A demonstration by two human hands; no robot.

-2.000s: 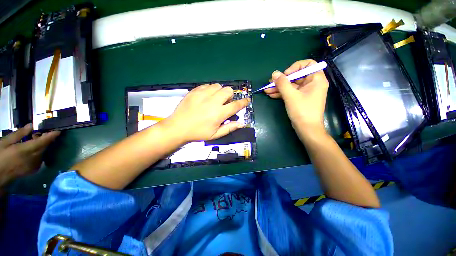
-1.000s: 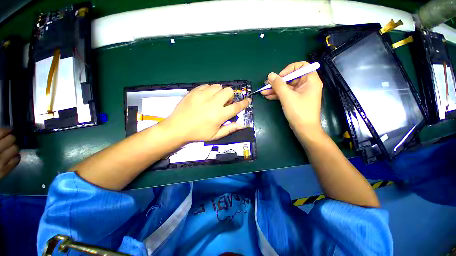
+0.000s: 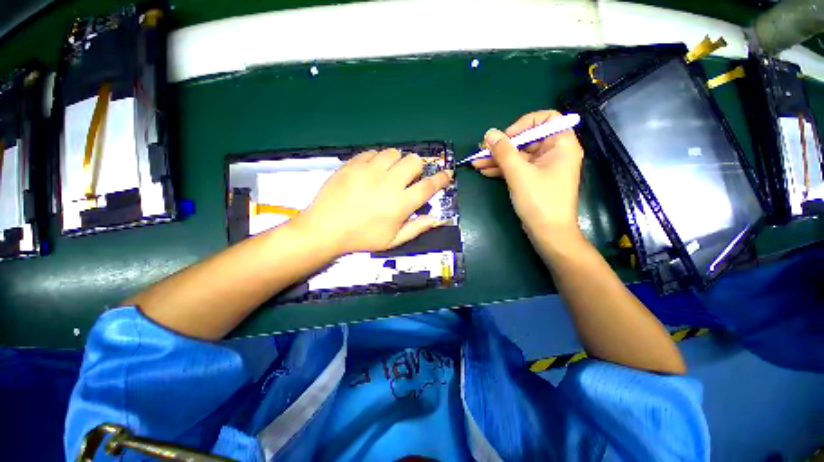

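An open-backed tablet unit (image 3: 343, 271) lies on the green mat in front of me, its circuit board (image 3: 447, 203) at the right end. My left hand (image 3: 372, 200) lies over the unit's middle, fingers reaching to the board; it hides part of the silver-white area and the orange ribbon cable (image 3: 276, 209). Whether its fingertips pinch a small part cannot be told. My right hand (image 3: 540, 171) holds white tweezers (image 3: 545, 131) like a pen, their dark tip at the board's upper corner beside my left fingertips.
Two open tablet units (image 3: 117, 135) stand at the left. Touch screen panels (image 3: 682, 162) with gold tails are stacked at the right, another open unit (image 3: 800, 144) beyond them. A white strip (image 3: 388, 36) runs along the mat's far side. A blue sleeve (image 3: 768, 307) shows at the right.
The other person's hand at the left has gone out of view. The far-left unit has shifted and shows more fully. My hands have barely moved; the tweezers tip stays at the board corner.
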